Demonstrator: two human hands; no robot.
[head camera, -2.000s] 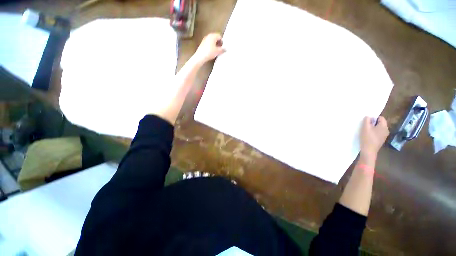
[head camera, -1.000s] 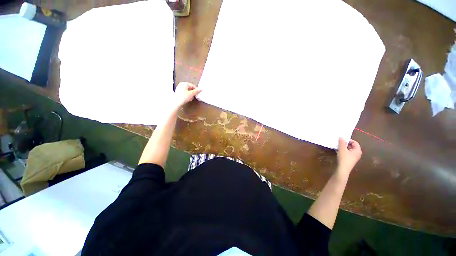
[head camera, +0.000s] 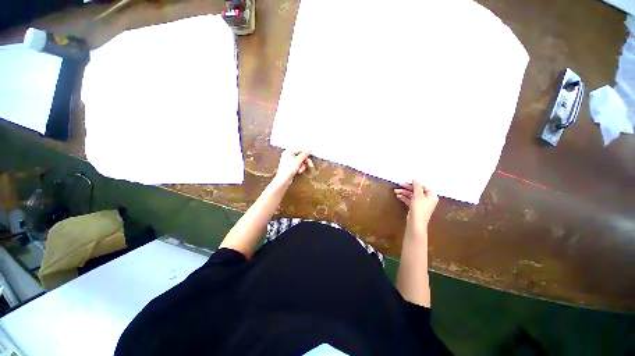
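Note:
The white fabric panel (head camera: 397, 90) lies flat on the brown table in front of me, its lower edge sloping down to the right. The white is overexposed, so layers below it cannot be told. My left hand (head camera: 295, 163) touches the lower edge near its left corner, fingers bent. My right hand (head camera: 418, 199) touches the lower edge right of the middle, fingertips at the edge. I cannot tell if either hand grips the cloth. A second white pile (head camera: 163, 104) lies on the left. Red laser lines (head camera: 526, 180) cross the table beside and below the panel.
A metal block with a handle (head camera: 562, 108) lies right of the panel, by a crumpled white scrap (head camera: 610, 115). A red and metal tool (head camera: 240, 15) sits between the piles. A dark bottle (head camera: 59, 43) and black-edged sheet (head camera: 31, 87) are far left. The brown table's edge (head camera: 487, 278) runs below.
Both hands have moved from the panel's sides to its lower corners, then inward along the lower edge. The panel has shifted slightly left in view, and its lower edge lies flatter than at first.

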